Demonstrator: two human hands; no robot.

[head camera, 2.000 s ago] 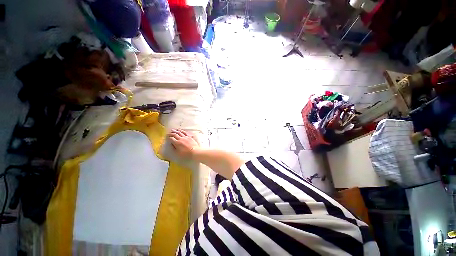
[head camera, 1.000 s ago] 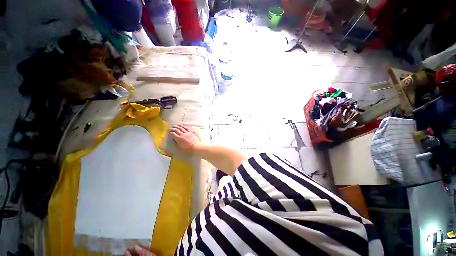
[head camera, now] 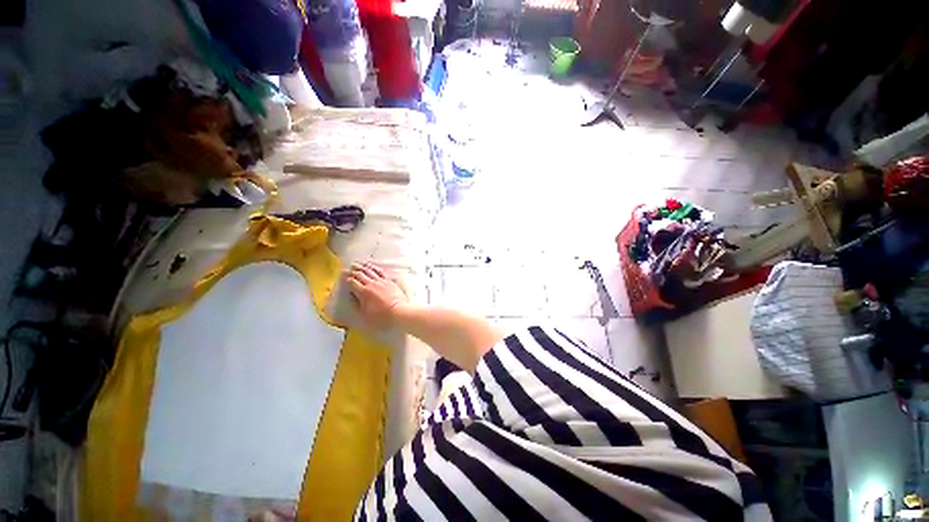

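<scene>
A white pattern piece (head camera: 244,377), curved at its far end, lies on yellow cloth (head camera: 351,428). A beige checked strip (head camera: 199,502) runs along its near end. My right hand (head camera: 375,293) rests flat, palm down, at the right edge of the yellow cloth near the pattern's curved end; it holds nothing. My left hand (head camera: 269,516) is blurred and mostly cut off by the bottom edge, at the checked strip; its fingers cannot be made out. Dark shears (head camera: 336,217) lie beside the bunched end of the yellow cloth.
A narrow wooden stick (head camera: 346,174) lies across the cream-covered table (head camera: 392,229) beyond the shears. Dark and brown cloth (head camera: 168,143) is heaped at the table's far left. On the tiled floor to the right stands a red basket (head camera: 634,267) full of mixed scraps.
My left hand, out of view two seconds ago, came in at the bottom edge by the checked strip and now shows less than a second ago. My right hand has stayed in place.
</scene>
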